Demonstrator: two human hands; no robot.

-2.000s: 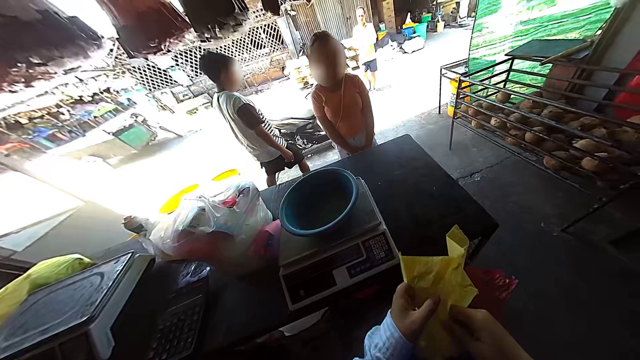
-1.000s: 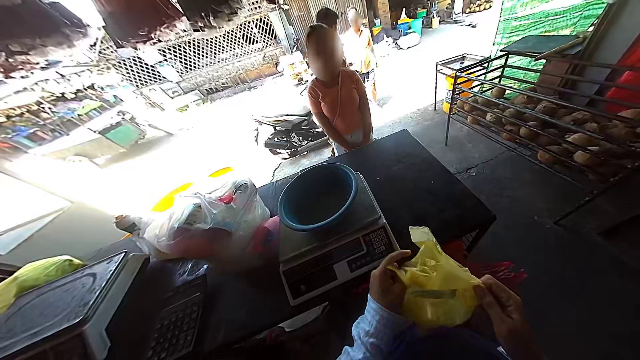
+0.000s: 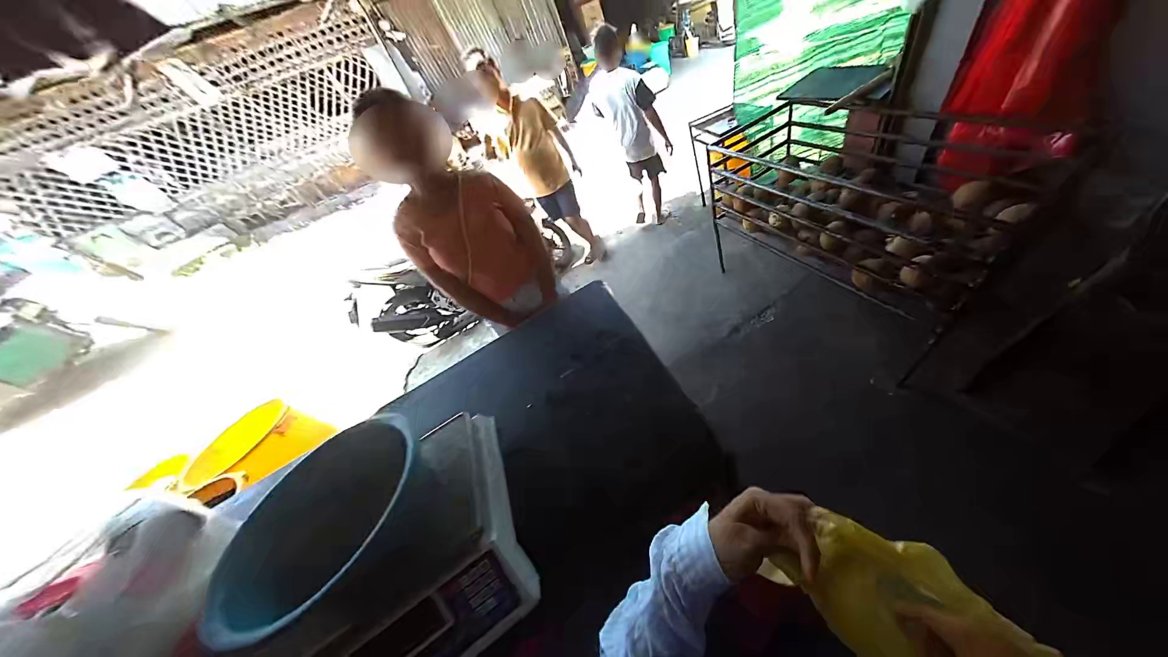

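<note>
At the lower right I hold a thin yellow plastic bag (image 3: 867, 570). My left hand (image 3: 762, 534), in a light blue sleeve, pinches the bag's left end between thumb and fingers. My right hand (image 3: 958, 631) is against the bag's lower side, dim and partly cut off by the frame edge; its fingers are hard to make out. Left of my hands, a blue plastic basin (image 3: 406, 465) sits tilted in view on a digital weighing scale (image 3: 511, 538). The scale's keypad faces my side.
A black tabletop (image 3: 566, 383) extends ahead. A person in an orange top (image 3: 474, 233) stands beyond it, near a motorcycle (image 3: 411, 310). Two more people are farther back. A metal rack (image 3: 821, 196) holds round brown coconuts (image 3: 903, 246). Clear plastic bags (image 3: 137, 566) and yellow buckets (image 3: 265, 443) are at left.
The yellow bag, bunched wide between my hands a second ago, is now stretched out to the lower right. More people show behind the person in orange. The view has swung clearly.
</note>
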